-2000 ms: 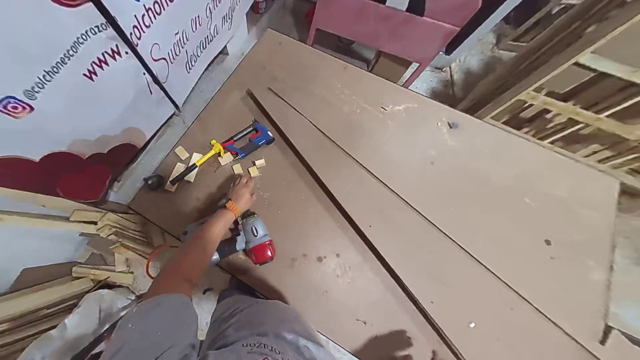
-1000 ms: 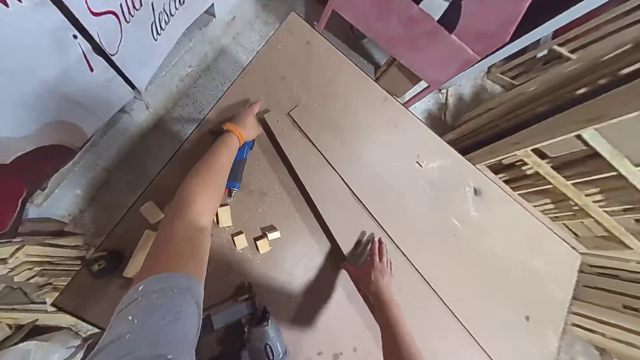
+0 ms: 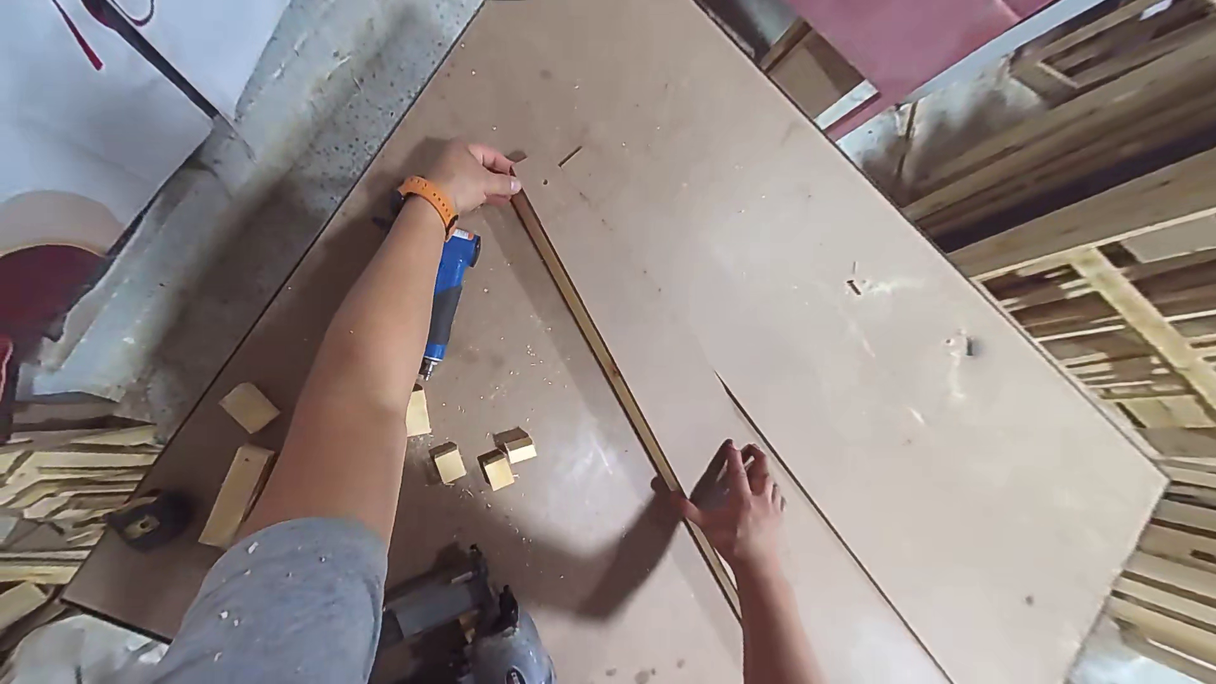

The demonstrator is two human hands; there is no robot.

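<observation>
A long, narrow strip of brown board (image 3: 608,366) lies across the large brown sheet, its pale edge facing left. My left hand (image 3: 472,179), with an orange band at the wrist, pinches the strip's far corner between thumb and fingers. Farther down, my right hand (image 3: 741,513) rests on the strip with fingers spread and the thumb at its edge. Under my left wrist lies a blue and black air tool (image 3: 449,299), partly hidden by the forearm. Several small wood blocks (image 3: 497,469) are left of the strip. A grey nail gun (image 3: 508,646) shows at the bottom, partly cut off.
A black tape measure (image 3: 150,520) and a longer wood block (image 3: 236,496) lie near the left edge of the large brown sheet (image 3: 950,399). Stacked wooden slats (image 3: 1121,313) stand beyond its right edge, more slats (image 3: 71,484) at the lower left. A pink metal frame (image 3: 902,47) is at the top right.
My left hand, near the small blocks two seconds ago, is now at the strip's far end. My right hand has come onto the strip. The view has moved closer to the strip.
</observation>
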